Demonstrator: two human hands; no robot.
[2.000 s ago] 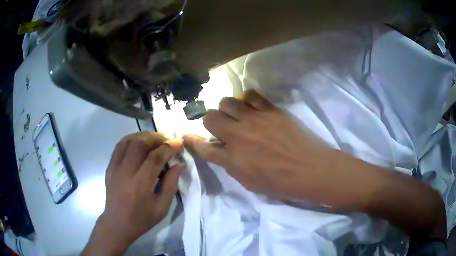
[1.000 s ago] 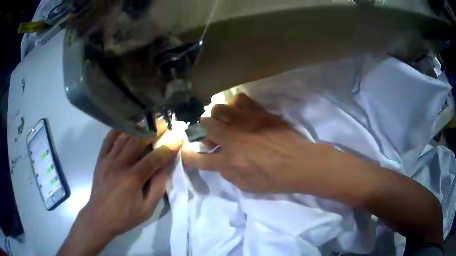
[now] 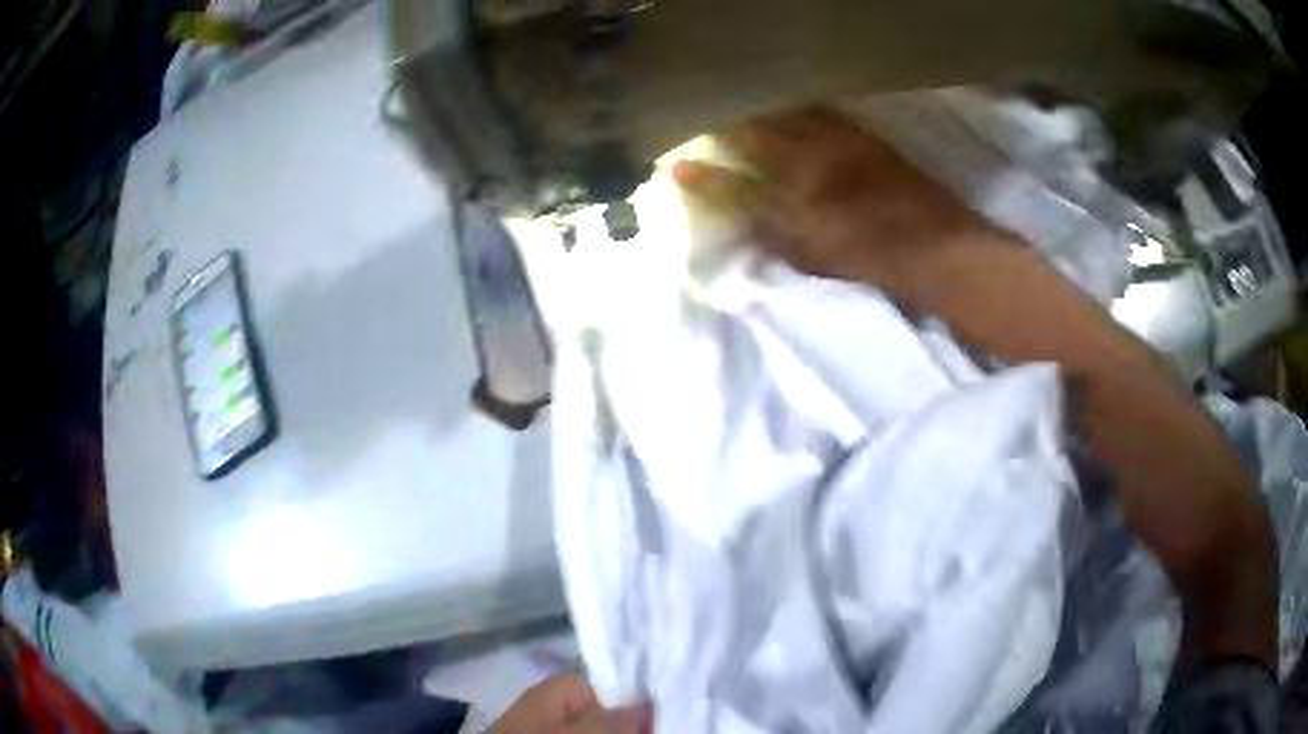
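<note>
The white fabric (image 3: pixel 717 473) hangs in loose folds from the lit needle area over the table's front edge. My left hand (image 3: pixel 567 707) is low, cut off by the bottom edge, with its fingers closed at the fabric's lower left edge. My right hand (image 3: pixel 782 187) reaches under the machine arm, right of the needle area, against the fabric; glare and blur hide its fingertips. The sewing machine head (image 3: pixel 560 108) is above. The small round part (image 3: pixel 621 220) hangs in the glow. The bed plate (image 3: pixel 505 316) shows left of the fabric.
A smartphone (image 3: pixel 223 366) lies screen up at left on the white table (image 3: pixel 373 502), near thread bits. A white box-like panel (image 3: pixel 1237 237) and shiny clutter are at far right. A red thing (image 3: pixel 43 688) is at lower left. Crinkled clear plastic (image 3: pixel 1119 631) is at lower right.
My left hand has left the needle area and moved down to the fabric's lower edge. My right hand has moved up under the arm. The fabric has shifted, uncovering the bed plate. The view has shifted.
</note>
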